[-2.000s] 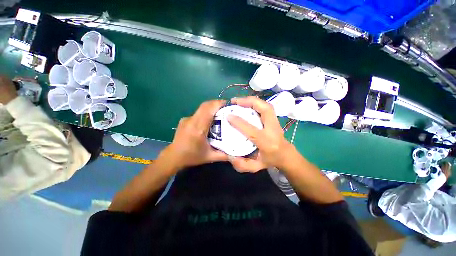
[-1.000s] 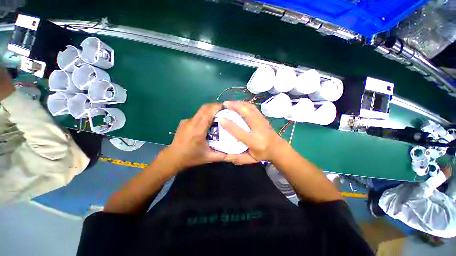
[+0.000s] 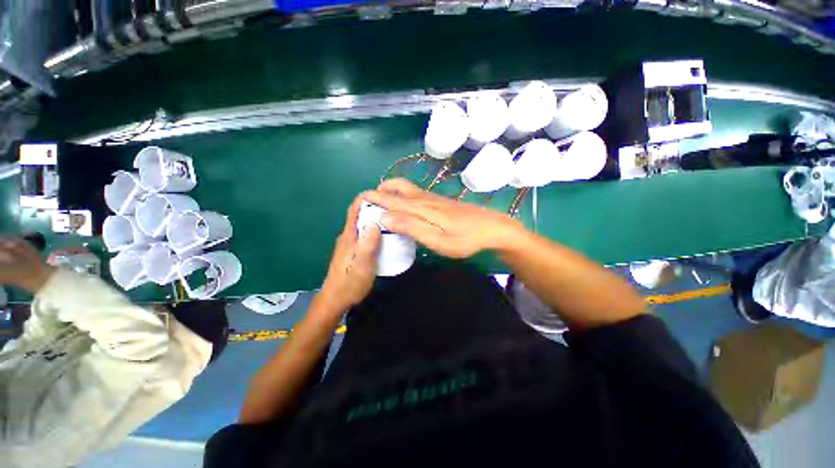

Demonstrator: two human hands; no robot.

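A white housing (image 3: 395, 255) is held between my two bare hands at the bench's front edge, close to my body. My left hand (image 3: 352, 260) holds it from the left side. My right hand (image 3: 439, 219) lies flat over its top and right side, fingers pointing left. The hands cover much of the housing, so its open end and any inner part cannot be made out. Smooth white bodies (image 3: 487, 117) stand in two rows at the right, with thin lead wires (image 3: 443, 172) trailing toward my hands. A cluster of open housings (image 3: 166, 213) stands at the left.
White-and-black fixtures stand at the right (image 3: 676, 102) and far left (image 3: 38, 174). A metal rail (image 3: 302, 106) runs behind the green bench (image 3: 302, 183). A person's sleeve (image 3: 119, 320) is at the left, another (image 3: 798, 279) at the right. A brown carton (image 3: 767, 373) is on the floor.
The view has turned and shifted. The housing is tipped and its wide face no longer shows. My right hand has flattened across its top; my left hand stays at its left side.
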